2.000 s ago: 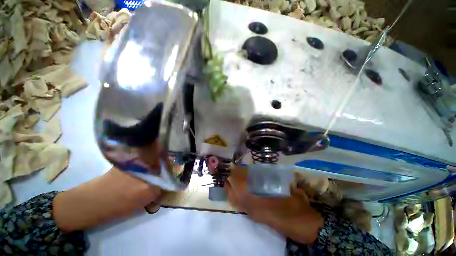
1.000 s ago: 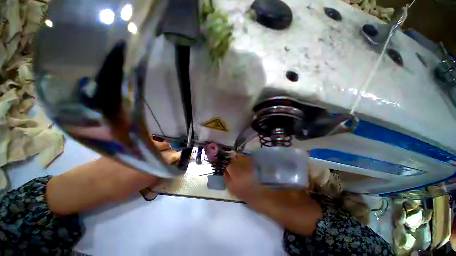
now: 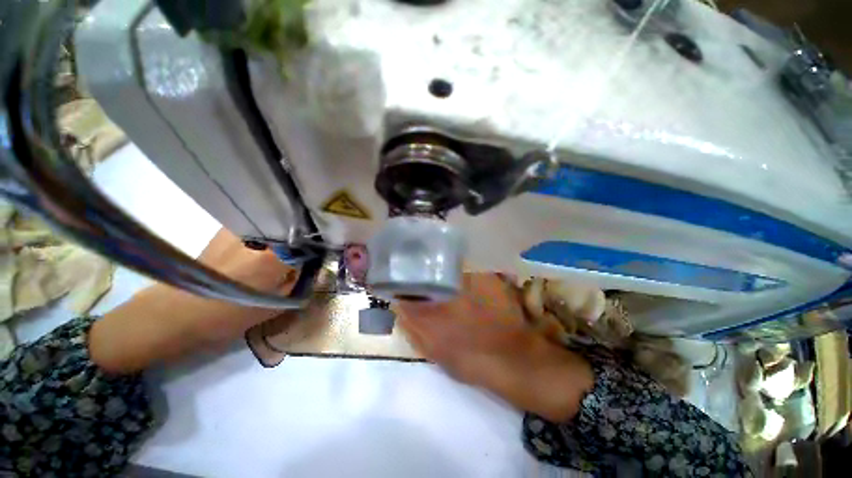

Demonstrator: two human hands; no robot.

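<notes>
The white sewing machine head (image 3: 504, 103) with blue stripes fills the upper middle, very close. Its grey tension dial (image 3: 417, 257) hides part of the needle area. The bed plate (image 3: 346, 336) lies below the head. My left hand (image 3: 229, 280) reaches in from the left behind the needle area; its fingertips are partly hidden by the chrome guard (image 3: 140, 266) and the head. My right hand (image 3: 467, 327) is right of the small lower dial (image 3: 376, 319), its fingertips hidden behind the dials. No fabric piece can be made out in either hand.
Beige fabric pieces (image 3: 47, 266) lie at the left. A beige cluster (image 3: 570, 303) sits under the arm, right of my right hand. More beige pieces (image 3: 773, 383) are at the lower right. A green tuft (image 3: 271, 33) hangs at the head's upper left. The white table (image 3: 336, 420) is in front.
The view has moved closer to the machine head and shifted, so the chrome guard is now mostly out at the left. Both hands stay near the needle area.
</notes>
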